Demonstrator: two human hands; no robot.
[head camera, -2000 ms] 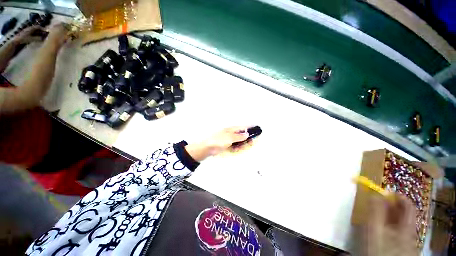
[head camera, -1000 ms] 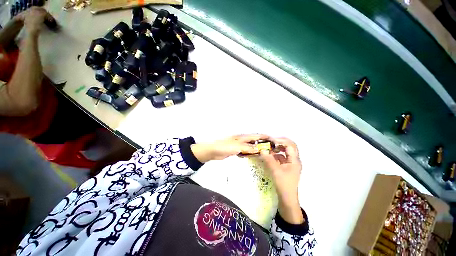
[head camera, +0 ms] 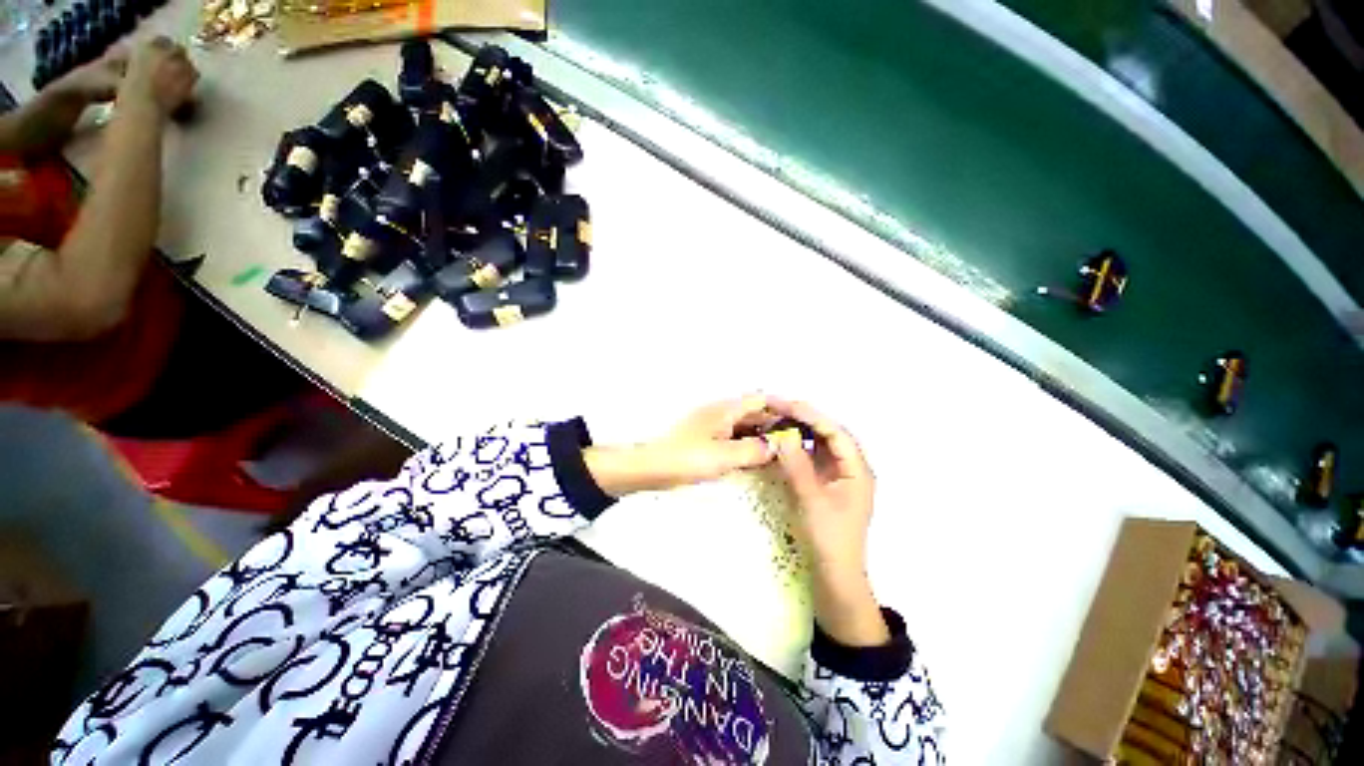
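My left hand (head camera: pixel 700 448) and my right hand (head camera: pixel 832 486) meet over the white surface in front of me. Both hold a black housing (head camera: pixel 800 430) with a yellow battery (head camera: pixel 784 440) at it. Fingers cover most of both, so how deep the battery sits cannot be told. A heap of black housings (head camera: pixel 424 192) with small pale gold bits lies at upper left. An open brown battery box (head camera: pixel 1104 641) at lower right holds yellow cells under tangled red and white leads.
A green conveyor belt (head camera: pixel 898 165) curves beyond the white bench (head camera: pixel 658 285), with several filled units (head camera: pixel 1104 282) spaced along its right part. At far left a neighbour's arms (head camera: pixel 105 225) work near rows of black housings (head camera: pixel 93 33) and a pale gold pile (head camera: pixel 237 18).
My right hand has come from the battery box with a yellow battery and joined my left hand at the housing. In the last second the hands stayed together and the belt units shifted slightly.
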